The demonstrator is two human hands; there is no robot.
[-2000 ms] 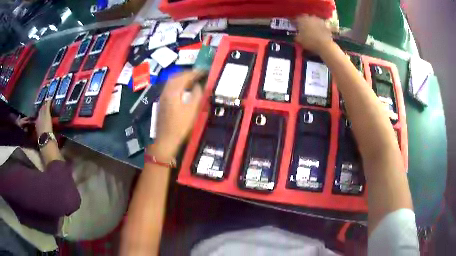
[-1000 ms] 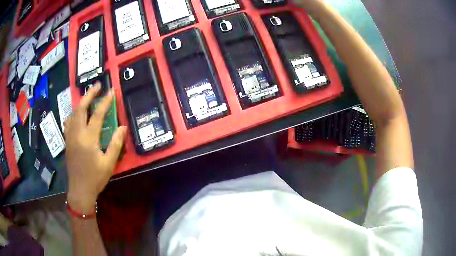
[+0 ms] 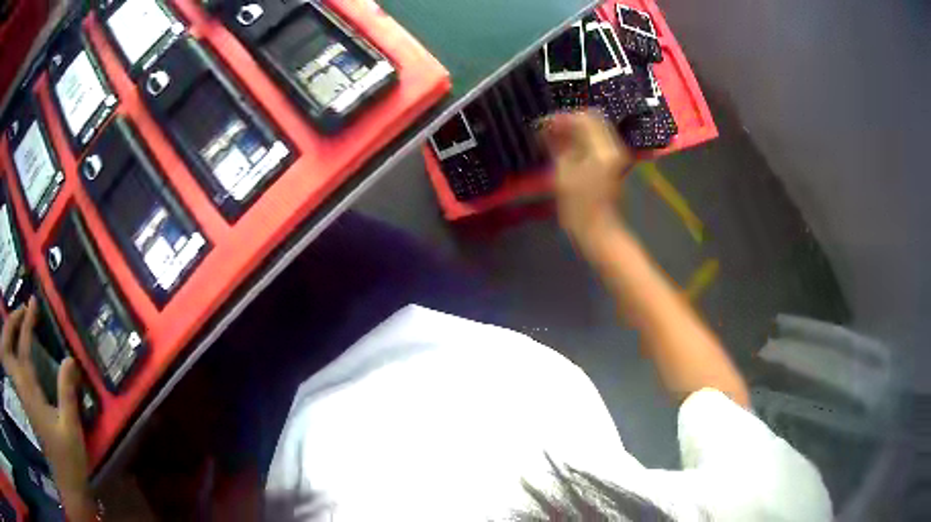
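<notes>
The red foam tray (image 3: 306,153) at upper left holds black phones lying face down with their backs open. The far-row phones have white batteries (image 3: 82,94). The near-row phones, such as this one (image 3: 219,133), show bare compartments with labels and slots. My left hand (image 3: 43,398), at the left edge, has fingers and thumb around a phone in the near-left pocket; whether it grips anything is unclear. My right hand (image 3: 587,168) is blurred and over the lower red tray of phones (image 3: 699,127), below the table edge; its fingertips are unclear, so I cannot tell if it holds a phone.
The table edge (image 3: 378,168) runs diagonally between the two trays. Loose batteries (image 3: 20,408) lie at lower left, partly behind my left hand. Yellow floor marks (image 3: 674,199) show below the lower tray. A pale blurred object (image 3: 822,352) is at right.
The view has swung right and down. My right hand has moved from the foam tray's far side to the lower tray. My left hand stays at the near-left pocket; the green battery there is no longer clear.
</notes>
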